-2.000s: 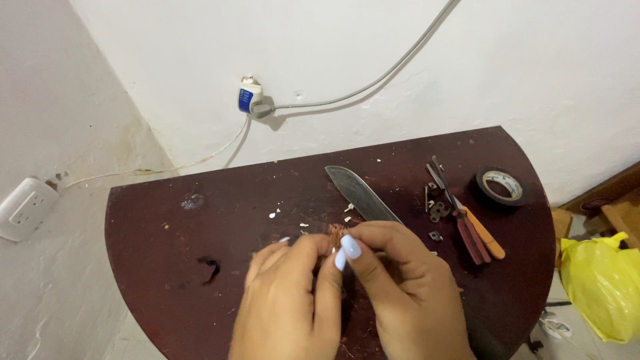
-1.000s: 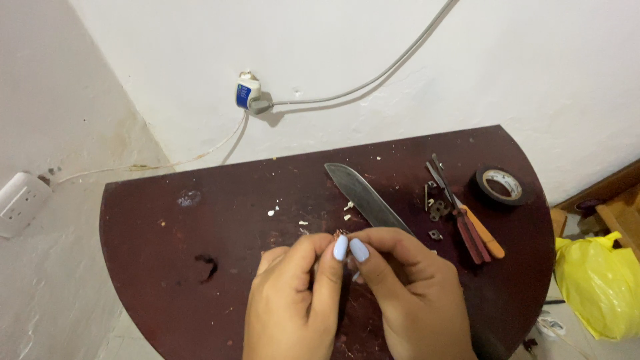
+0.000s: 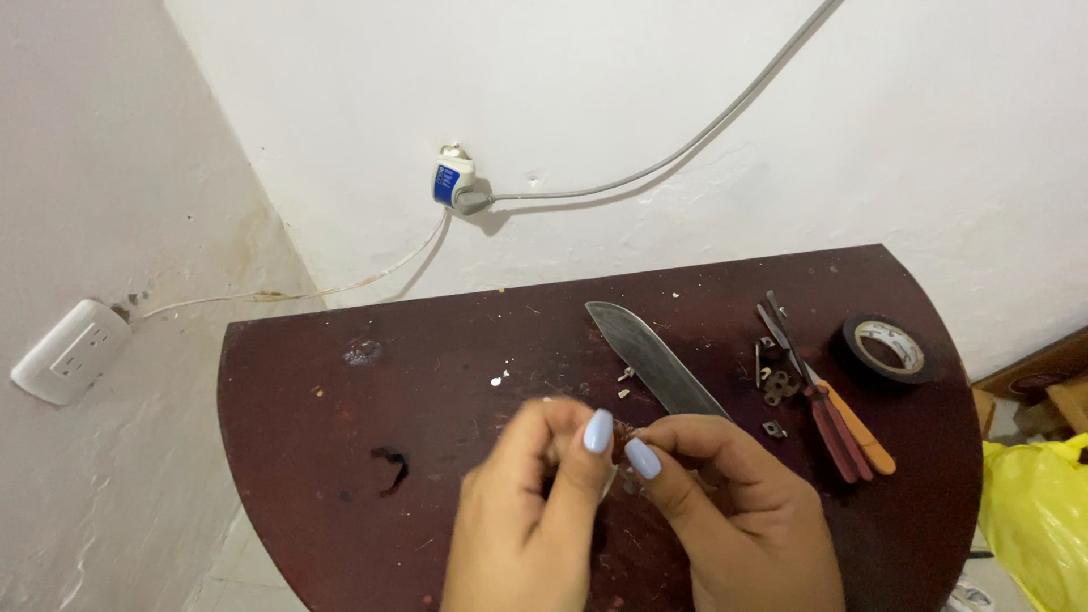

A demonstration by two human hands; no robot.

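Observation:
Thin copper-coloured wire strands show between the fingertips of my two hands, low in the middle of the head view. My left hand pinches the strands from the left, thumb against forefinger. From the right, my right hand pinches them in the same way. Just behind my right hand lies a broad steel blade, its lower end hidden by the hand. Farther right are a red-handled tool, an orange-handled tool crossing it, and several small metal parts.
A roll of black tape lies near the right edge of the dark wooden table. A curled black scrap is at the left. Behind, a plug adapter with a grey cable is on the wall. A yellow bag stands beside the table.
My fingertips, close together one second ago, are now slightly apart, with the strands showing between them. The tools and the tape have stayed in place.

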